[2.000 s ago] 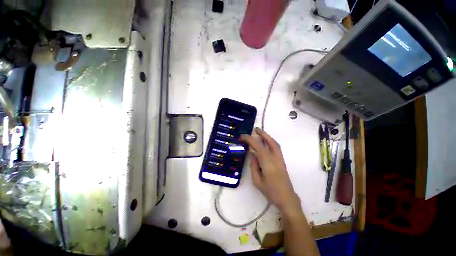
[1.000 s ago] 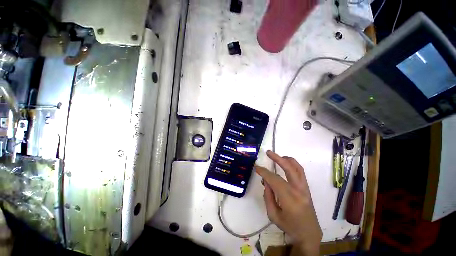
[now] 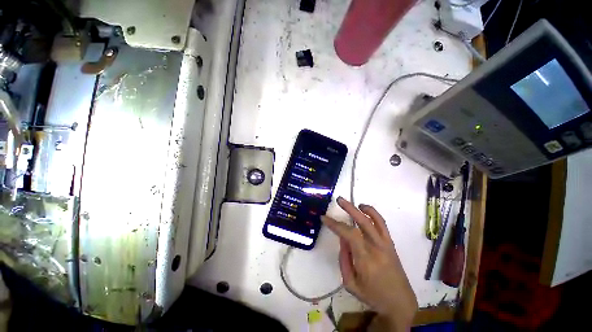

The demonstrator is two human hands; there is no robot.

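Observation:
A black smartphone (image 3: pixel 305 188) with a lit dark list screen lies tilted on the white tabletop (image 3: pixel 279 97), right of the metal machine bed (image 3: pixel 130 194). A thin pale cable (image 3: pixel 359 155) curves around it from its lower end. My right hand (image 3: pixel 370 253) is bare, at the phone's lower right edge, fingers apart and holding nothing. Its thumb and fingertips are beside the phone's edge; whether one touches it I cannot tell. A small strip of skin shows at the lower left picture edge, too cut off to tell how my left hand is.
A control panel (image 3: pixel 500 97) with a lit screen stands at the right. A pink-red cylinder (image 3: pixel 370 29) is at the back. Yellow-green snips (image 3: pixel 433 211), a thin metal blade and a dark red screwdriver (image 3: pixel 454 259) lie near the right edge. Clear wrap (image 3: pixel 32 240) lies at the left.
My right hand has moved from over the phone's screen down and right to beside its lower edge. The phone stays on the table. The whole view has shifted slightly.

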